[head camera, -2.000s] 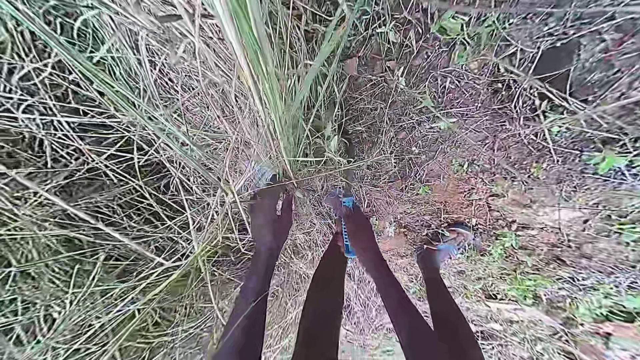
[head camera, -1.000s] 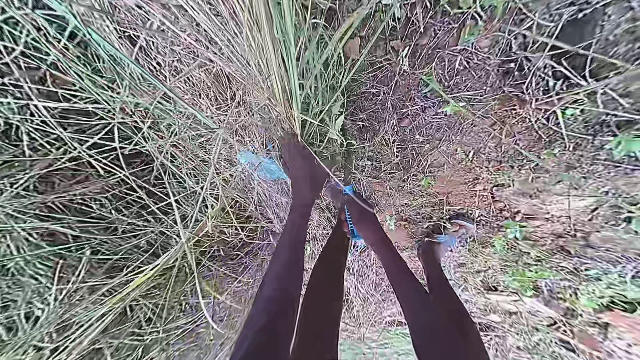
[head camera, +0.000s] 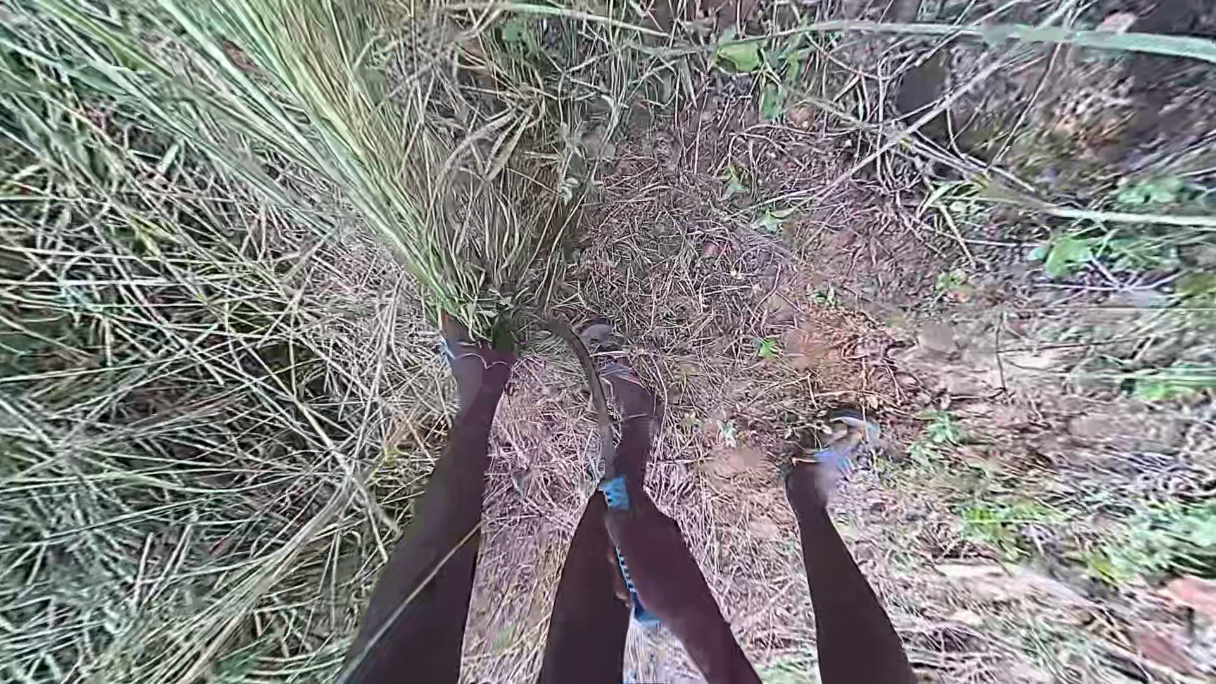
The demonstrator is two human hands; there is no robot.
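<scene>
My left hand (head camera: 480,361) is closed around the base of a bunch of long green grass (head camera: 380,171), which fans up and to the left. To its right and lower, my right hand (head camera: 635,527) grips the blue handle (head camera: 616,492) of a sickle. The sickle's curved, dark metal blade (head camera: 597,394) arcs upward, its end close to the base of the grass near my left hand; whether it touches the stems is unclear. Part of the handle is hidden by my right hand.
My two feet, in footwear, stand on ground strewn with dry stalks, one foot (head camera: 632,389) just beside the blade, the other (head camera: 836,451) farther right. Tangled grass (head camera: 190,408) covers the left side. Thin branches (head camera: 950,123) and low green plants (head camera: 1069,255) lie at the upper right.
My right hand and the sickle have moved back toward my body, and the blade now shows. My left hand has moved left since one second ago, and the held grass leans farther left.
</scene>
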